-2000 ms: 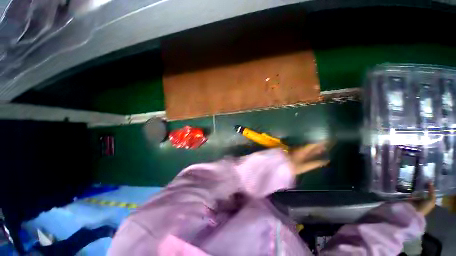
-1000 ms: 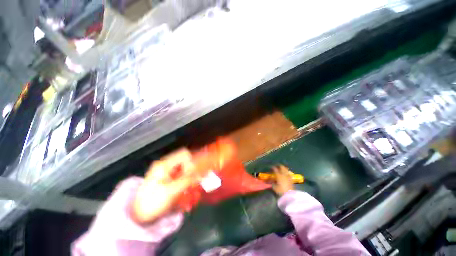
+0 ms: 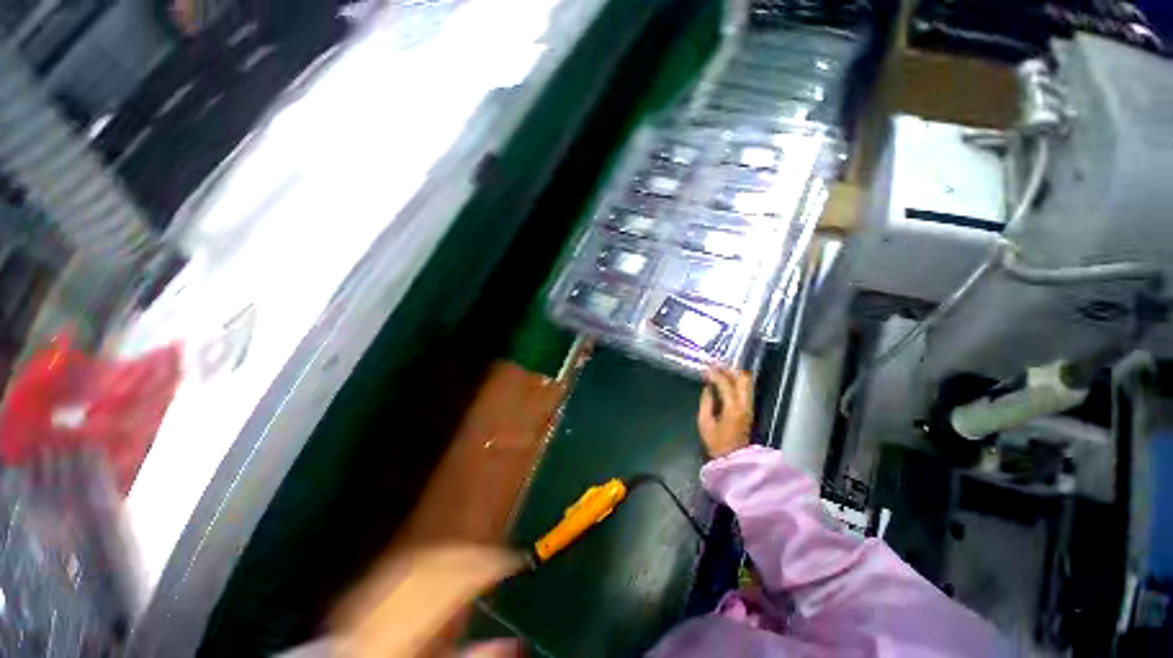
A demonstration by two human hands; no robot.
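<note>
The clear blister tray (image 3: 701,238) holds dark-faced phone units, such as one in the near right pocket (image 3: 692,324). My right hand (image 3: 728,409) is at the tray's near edge, fingertips against or just beside it; its grip is unclear. The yellow-orange handled tool (image 3: 579,521) lies on the green bench, its dark tip towards my left hand. My left hand (image 3: 425,598) is a blur at the bottom, over the board's near end; its fingers cannot be made out. A crumpled red plastic piece (image 3: 90,405) shows at the far left, apart from my hands.
The brown board (image 3: 495,450) lies left of the dark-green bench surface (image 3: 618,578). A bright pale rail (image 3: 328,219) curves along the left. A black cord runs from the tool. More clear trays show behind. Grey-white machinery (image 3: 1081,193) and a white box (image 3: 939,193) stand right.
The red piece has left my left hand and is at the far left. My right hand has gone from the yellow tool to the tray's edge. The view has turned.
</note>
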